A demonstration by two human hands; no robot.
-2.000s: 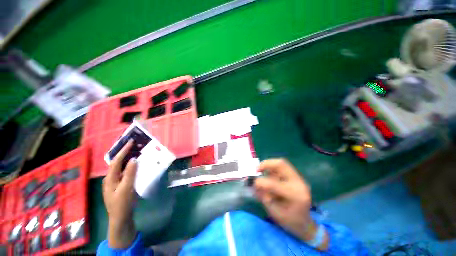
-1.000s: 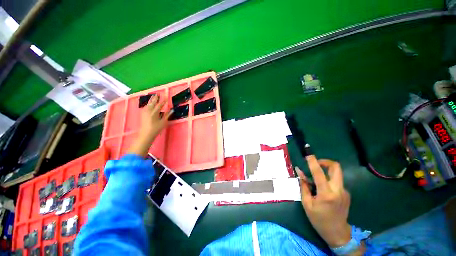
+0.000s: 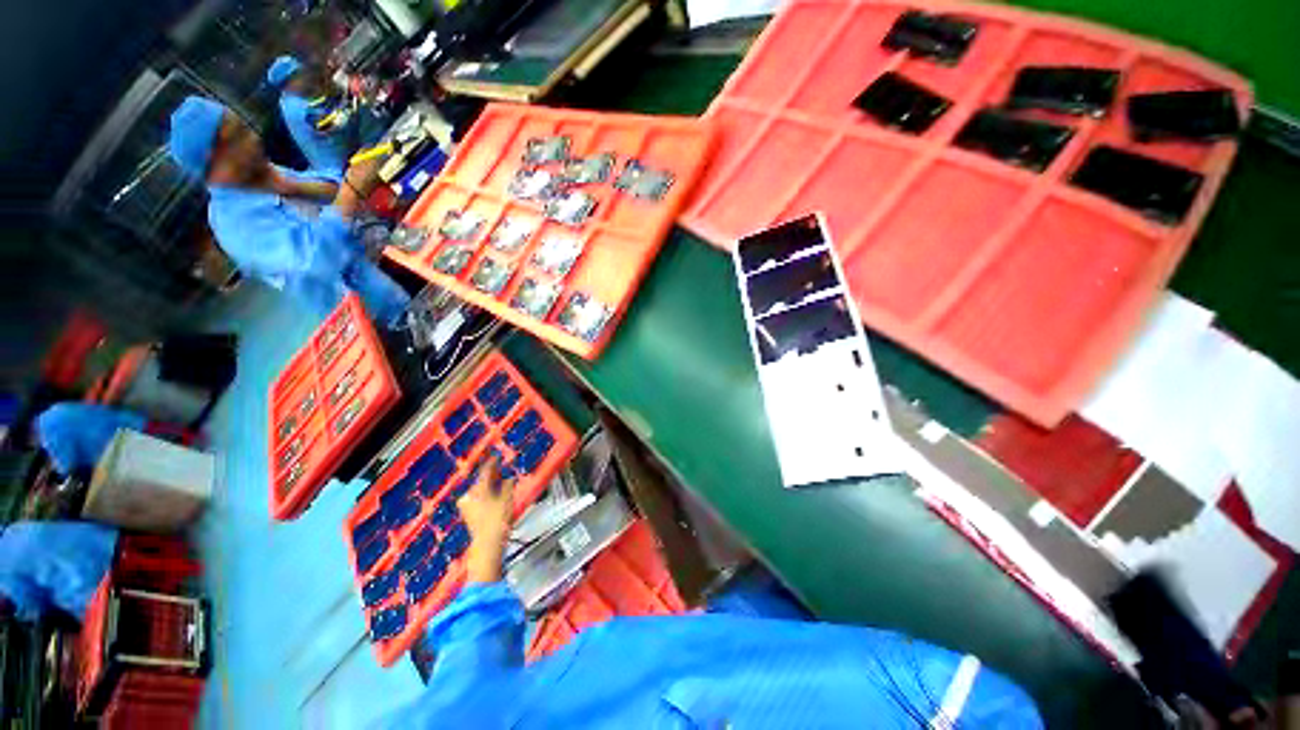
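Note:
My left hand [image 3: 488,521] reaches over a red tray [image 3: 568,404] of dark blue, screen-like pieces [image 3: 432,471], left of the bench. Its fingertips are among the pieces; whether they grip one is hidden. I cannot make out my right hand; only a dark blurred shape [image 3: 1176,635] shows at the lower right, over the layered adhesive sheets [image 3: 1076,464]. A white-edged sheet with black rectangles [image 3: 827,414] lies on the green mat [image 3: 684,414]. The pink-red tray [image 3: 912,271] above it holds several black screens [image 3: 1062,89].
Another red tray [image 3: 684,143] holds grey-green boards [image 3: 556,254] at the bench's left edge. A smaller red tray [image 3: 292,478] stands farther left. Two people in blue [image 3: 278,235] are at the upper left. Red crates [image 3: 150,699] and a blue sleeve [image 3: 64,563] show at the left edge.
The view has swung left and down. My left hand has left the pink-red tray and is over the tray of dark blue pieces. My right hand no longer shows clearly.

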